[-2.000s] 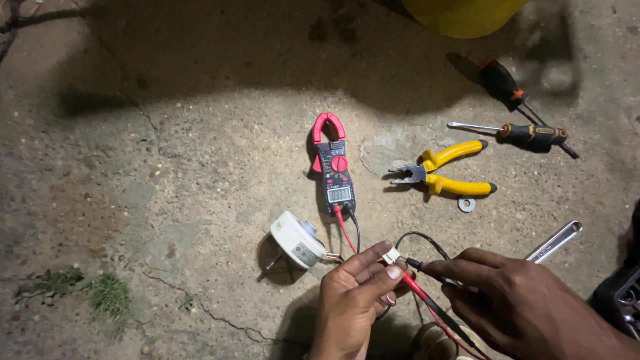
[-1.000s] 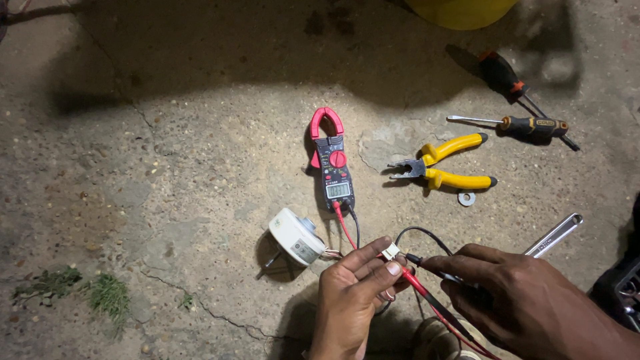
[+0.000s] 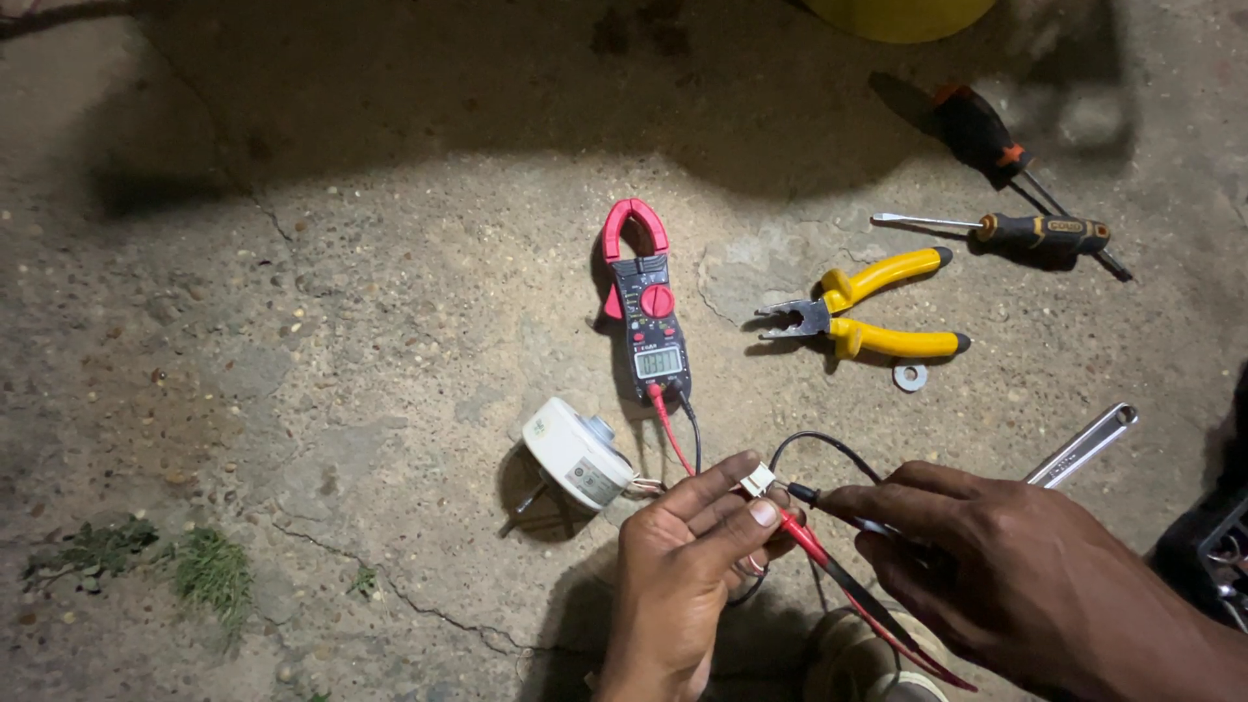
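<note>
My left hand (image 3: 692, 565) pinches a white plug connector (image 3: 758, 479), with the red test probe (image 3: 804, 536) held against it near the thumb. The black test probe (image 3: 814, 495) is in my right hand (image 3: 985, 546), its tip pointing at the connector; whether it touches a contact cannot be told. Both leads belong to a red and black clamp meter (image 3: 658, 312), lying face up above my hands with digits on its display. Left of my left hand, a white round electric motor (image 3: 577, 453) rests on the concrete, its shaft pointing down-left and its wires running toward the connector.
Yellow-handled combination pliers (image 3: 877, 312) lie spread beside a metal washer (image 3: 911, 377). Two screwdrivers (image 3: 1043, 232) (image 3: 975, 132) cross at upper right. A wrench (image 3: 1087, 444) lies partly behind my right hand. A black case (image 3: 1214, 556) is at the right edge, a yellow container (image 3: 902, 15) at the top.
</note>
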